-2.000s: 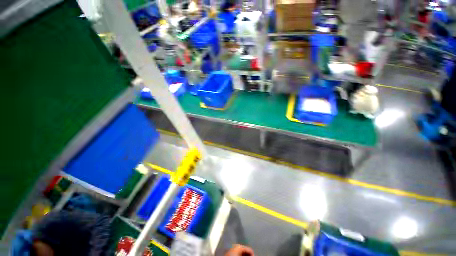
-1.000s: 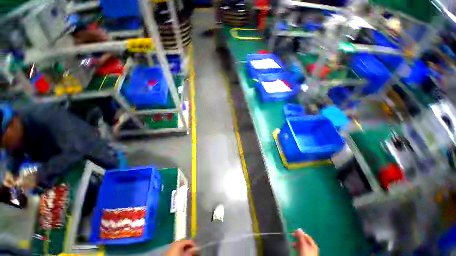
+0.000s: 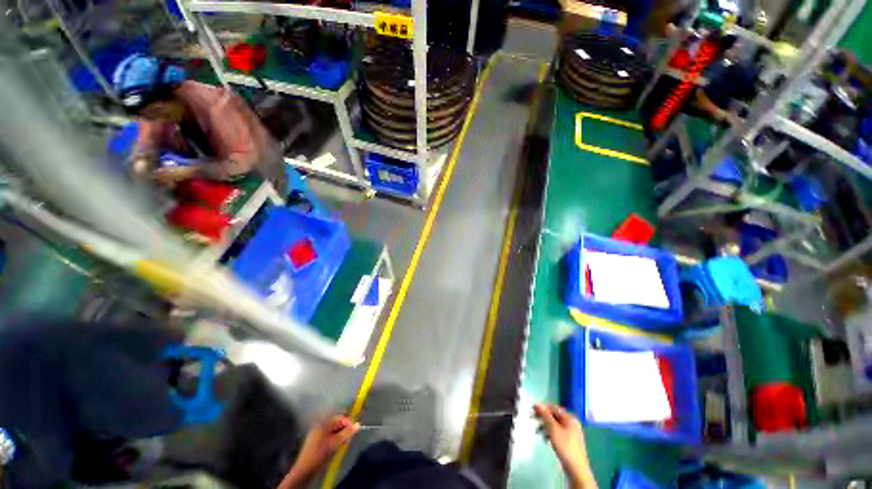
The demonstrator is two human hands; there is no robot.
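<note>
A thin pale single lead (image 3: 488,414) runs between my two hands, low in the view above the grey aisle; its middle part is hard to see. My left hand (image 3: 330,437) pinches one end between its fingertips at the bottom centre-left. My right hand (image 3: 562,432) holds the other end at the edge of the green bench (image 3: 556,196). The hands are well apart.
Two blue totes with white papers (image 3: 626,384) (image 3: 626,279) stand on the right bench. Stacked black reels (image 3: 602,69) stand at its far end. A seated person (image 3: 206,124) works at the left beside a blue tote (image 3: 325,250). A dark-clothed person is at the lower left.
The view has moved along the aisle and turned, so the paper totes are nearer. Both hands are now in view with the lead stretched between them, as one second ago.
</note>
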